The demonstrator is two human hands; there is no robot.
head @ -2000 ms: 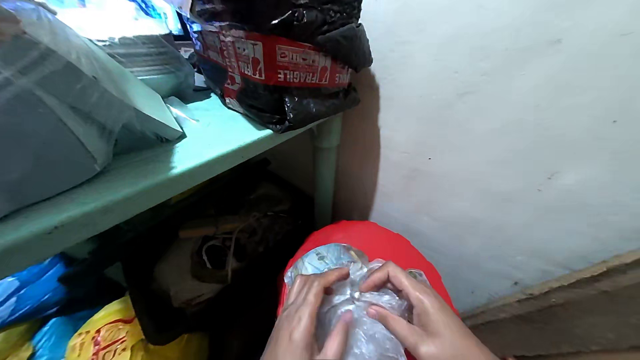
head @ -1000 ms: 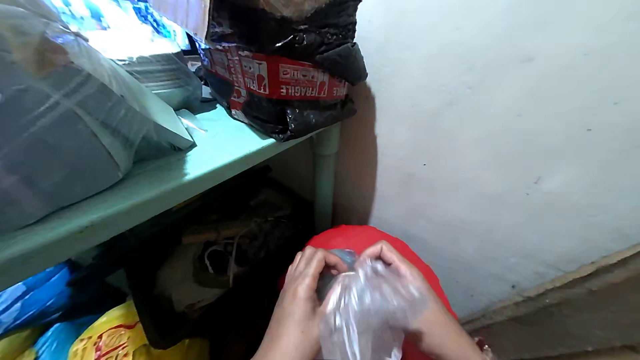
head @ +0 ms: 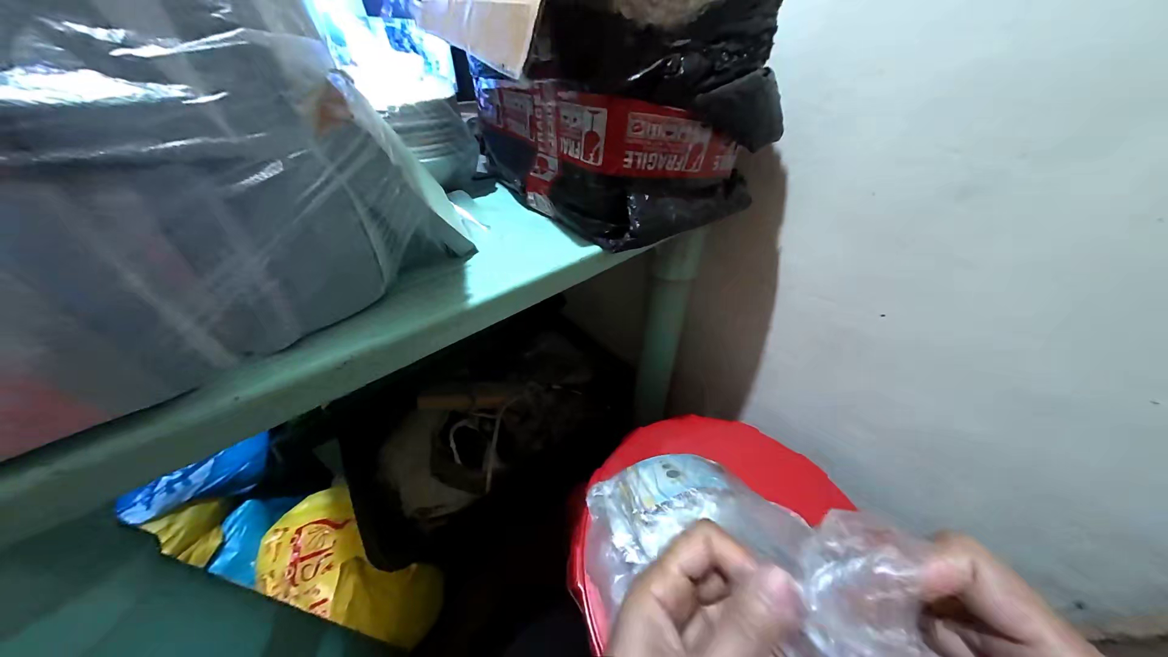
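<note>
A clear plastic bag is stretched between my two hands at the lower right. My left hand pinches its gathered part, and my right hand grips the bunched end farther right. The bag's fuller part, with something pale blue and printed inside, lies over a round red surface, which looks like a stool seat or a lid. What exactly the bag contains cannot be told.
A green table holds a grey thing wrapped in clear plastic and a black-wrapped parcel with red fragile tape. Beneath are a dark crate and yellow and blue bags. A white wall stands right.
My hands were close together over the bag and are now farther apart, the right one moved to the right with the bag's end. The printed contents show more than a second ago.
</note>
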